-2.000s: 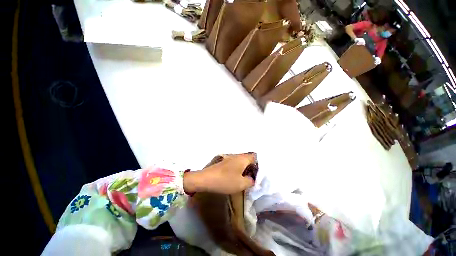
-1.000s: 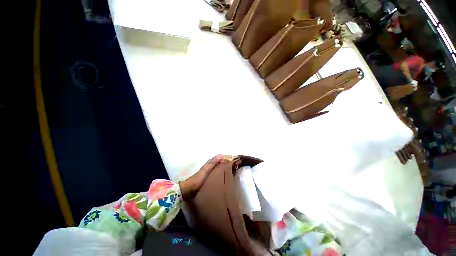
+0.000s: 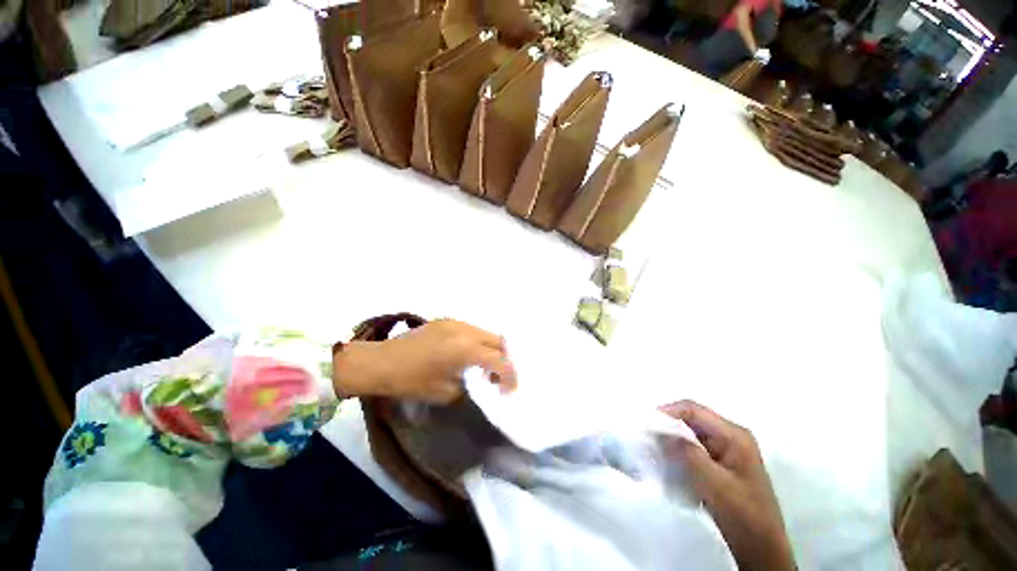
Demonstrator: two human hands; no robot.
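A brown handbag [image 3: 404,452] is at the table's near edge, its open mouth showing a greyish lining. White tissue paper [image 3: 580,502] lies over the bag's right side and hangs toward me. My left hand [image 3: 441,363] is over the bag mouth, its fingers pinching the paper's upper left edge. My right hand [image 3: 725,463] holds the paper's right part, to the right of the bag. The paper hides part of the bag and some right fingertips.
A row of upright brown bags [image 3: 502,139] stands across the table [image 3: 368,240]. Small khaki bundles [image 3: 594,318] lie before it, others at its left. A white stack [image 3: 201,206] is at left. Flat brown bags [image 3: 797,139] lie at far right, more brown pieces [image 3: 959,519] at lower right. A person is beyond.
The view has turned right. My left hand has moved from the bag's rim onto the paper. My right hand, hidden at the bag before, now shows holding the tissue out to the right.
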